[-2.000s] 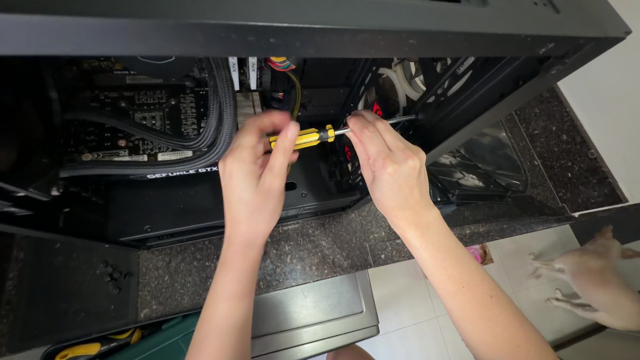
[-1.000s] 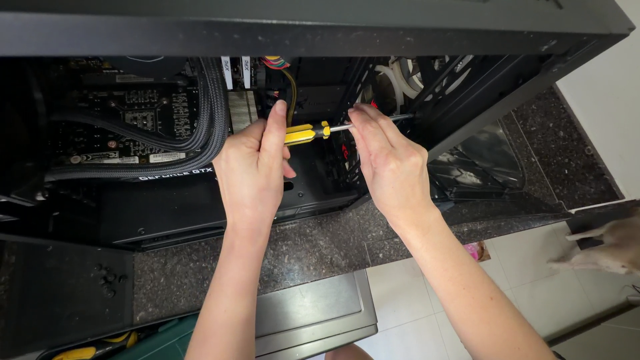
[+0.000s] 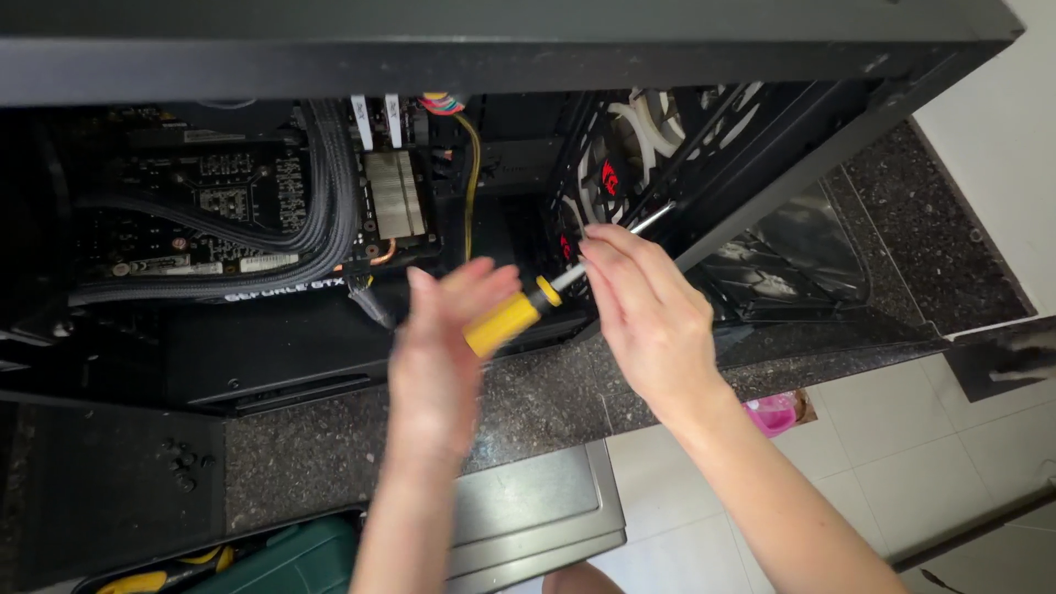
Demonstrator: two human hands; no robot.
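A screwdriver with a yellow handle (image 3: 505, 323) slants up to the right inside an open black computer case (image 3: 511, 62). The fingers of my right hand (image 3: 656, 309) pinch its metal shaft, and the tip shows beyond them near the fans at the right. My left hand (image 3: 441, 351), blurred, is at the handle with its fingers spread; whether the palm touches the handle is hard to tell. Left of my hands are a graphics card (image 3: 223, 198) and thick braided cables (image 3: 330, 190). A yellow cable (image 3: 472, 190) hangs behind the left hand.
The case stands on a dark speckled stone counter (image 3: 297, 462). Several small black screws (image 3: 183, 462) lie on a dark panel at the lower left. Below are a green toolbox part (image 3: 289, 561), a yellow-handled tool (image 3: 140, 582) and a metal surface (image 3: 528, 503). A pink item (image 3: 774, 414) is on the tiled floor.
The left hand has opened from around the screwdriver handle. The screwdriver now slants more steeply, with its tip showing past the right hand. The animal on the floor at the right is out of view.
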